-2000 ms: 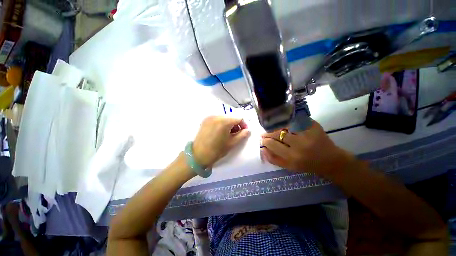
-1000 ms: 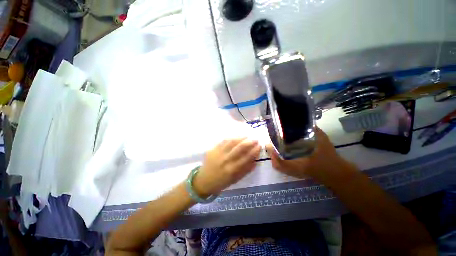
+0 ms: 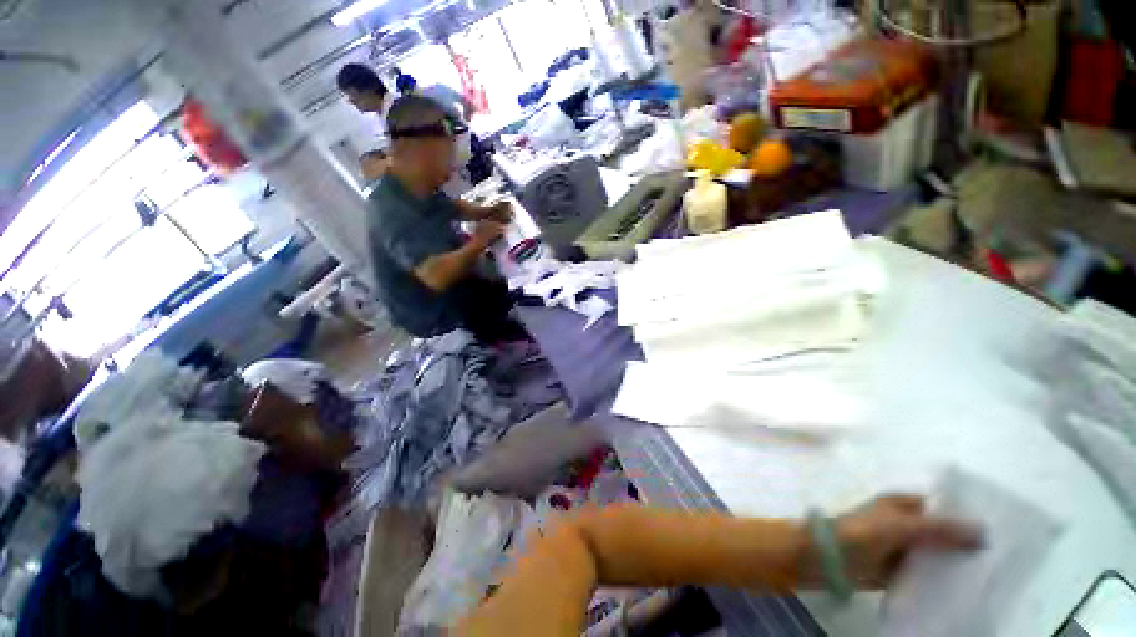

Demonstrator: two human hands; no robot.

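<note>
My left hand (image 3: pixel 899 538), with a pale green bangle at the wrist, reaches over the white table at the lower right. Its fingers are closed on a white fabric piece (image 3: pixel 978 548), which is blurred. Overlapping white cut pieces (image 3: pixel 747 292) lie at the table's edge beyond the hand. My right hand is out of the picture. The needle area is also out of the picture.
The grey table edge (image 3: pixel 679 467) runs below my forearm. Grey and white fabric heaps (image 3: pixel 168 479) lie at the left. A person (image 3: pixel 430 230) sits beyond the table, with others behind. An orange-red box (image 3: pixel 853 87) and several orange and yellow things stand at the back.
The view has swung left, away from the machine head to the workshop. My left hand has left the needle area and now holds a fabric piece. My right hand has gone out of the picture.
</note>
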